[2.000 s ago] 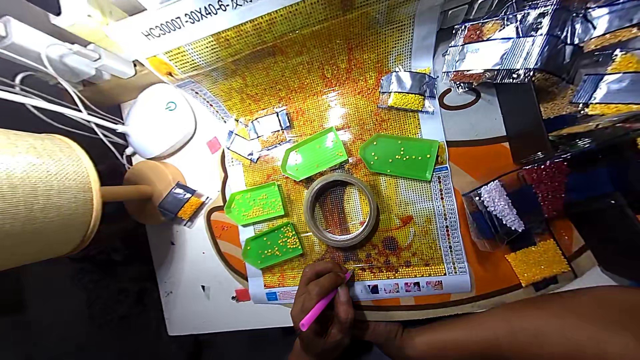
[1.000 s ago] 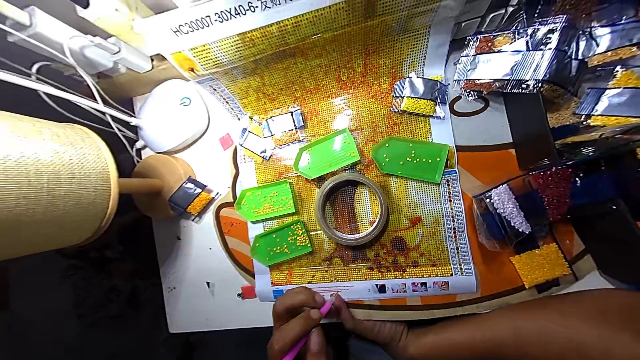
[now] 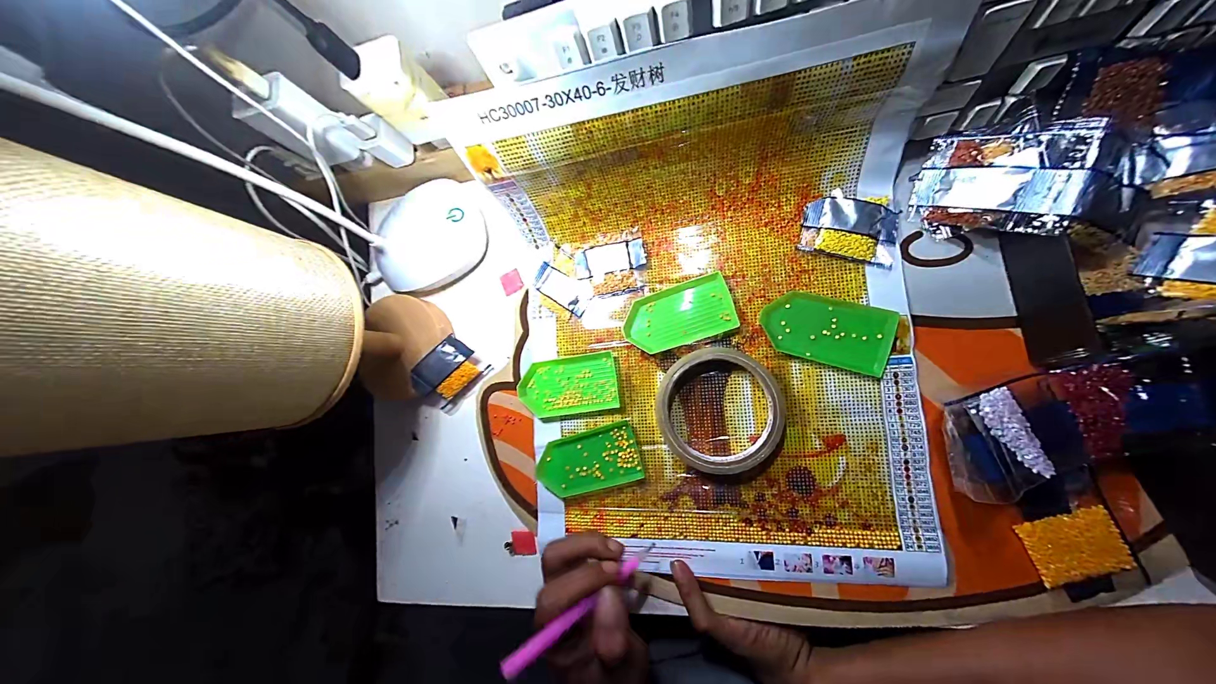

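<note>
My left hand (image 3: 589,608) grips a pink pen-shaped applicator (image 3: 551,636), its thin tip over the lower margin of the diamond painting canvas (image 3: 826,389). Beside it on the right, my right hand (image 3: 741,632) has one finger extended near the canvas's lower edge; its other fingers are mostly hidden, and nothing shows in it. Four green plastic trays lie on the canvas: lower left (image 3: 591,461), upper left (image 3: 570,385), centre (image 3: 682,313) and right (image 3: 831,332). Small yellow-orange beads are in them. A roll of tape (image 3: 670,413) lies flat among the trays.
Bead packets lie on the canvas (image 3: 847,233), on the lamp base (image 3: 446,370) and in a pile at right (image 3: 1016,180). A yellow bead packet (image 3: 1073,546) is near the right forearm. A lampshade (image 3: 171,304) fills the left; a keyboard (image 3: 641,33) borders the top.
The fingers of my right hand, close to the applicator's tip one second ago, are now farther from it. The applicator stays in my left hand. The view has shifted slightly.
</note>
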